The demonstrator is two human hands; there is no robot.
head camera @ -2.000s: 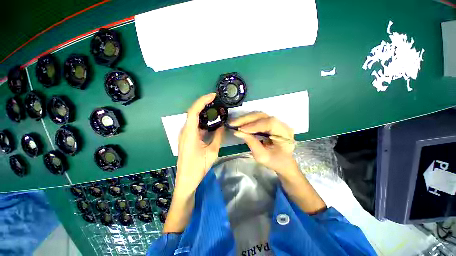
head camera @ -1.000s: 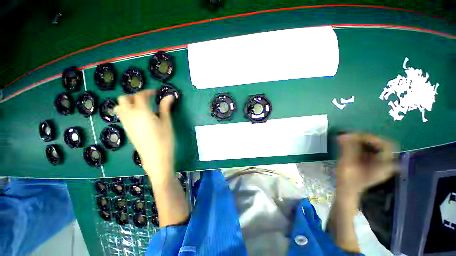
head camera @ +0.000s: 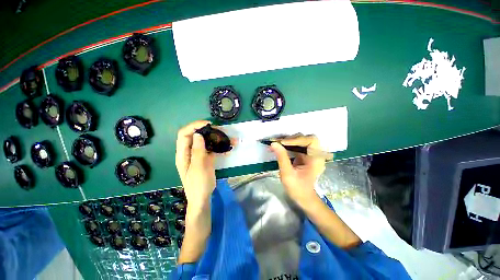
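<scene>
My left hand holds a black round lens unit by its edge, tilted, over the left end of the near white sheet. My right hand holds a thin dark tool like a pen, its tip over the middle of the sheet and apart from the unit. Two lens units lie side by side just beyond the sheet, one on the left and one on the right. Two small white pieces lie on the mat to their right.
A loose heap of white pieces lies at the right. The wide far white sheet lies beyond the units. Several lens units stand at the left. A clear blister tray, part filled with units, is below the bench edge. A grey case is at lower right.
My left hand has taken a lens unit from the group at the left and brought it to the near sheet. My right hand has come back leftward from the right with the tool.
</scene>
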